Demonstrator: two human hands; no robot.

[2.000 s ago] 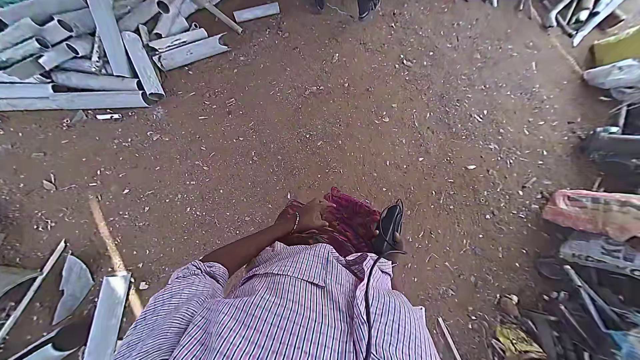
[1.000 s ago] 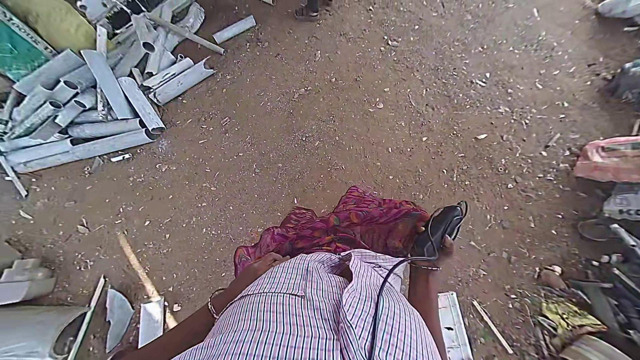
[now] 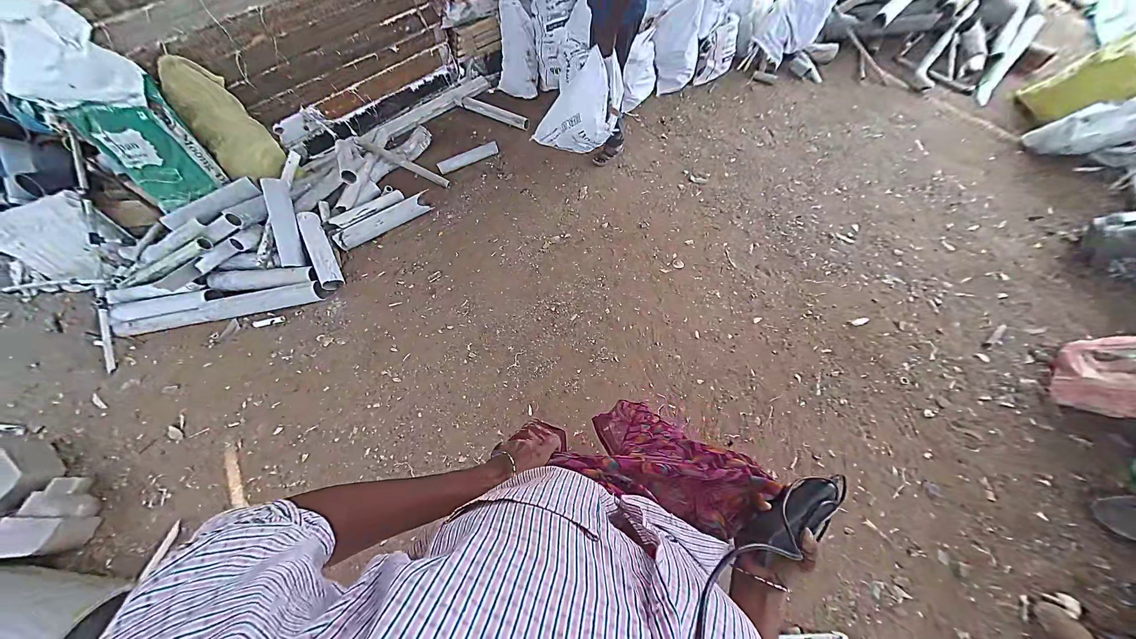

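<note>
My left hand (image 3: 530, 446), with a thin bangle at the wrist, grips a fold of magenta patterned cloth (image 3: 652, 453) in front of my striped shirt (image 3: 532, 568). The cloth spreads from this hand across to the right side of my body. My right hand (image 3: 790, 559) is closed on a black object (image 3: 799, 515), whose kind I cannot tell. A dark cord (image 3: 710, 590) runs from near that object down over the shirt. Some of the cloth lies against the object's left side.
Cut grey pipes (image 3: 257, 280) are heaped at left on the dirt ground (image 3: 577, 311). Filled white sacks (image 3: 679, 44) line the back, where another person (image 3: 612, 89) stands. A green sack (image 3: 146, 151) and a yellowish sack (image 3: 217, 115) lean by a wall. A pink sack (image 3: 1096, 377) lies right.
The view has tilted up, bringing the wall and sacks into sight. The cloth was spread wider across my front a second ago and is now more bunched. The black object stays in my right hand.
</note>
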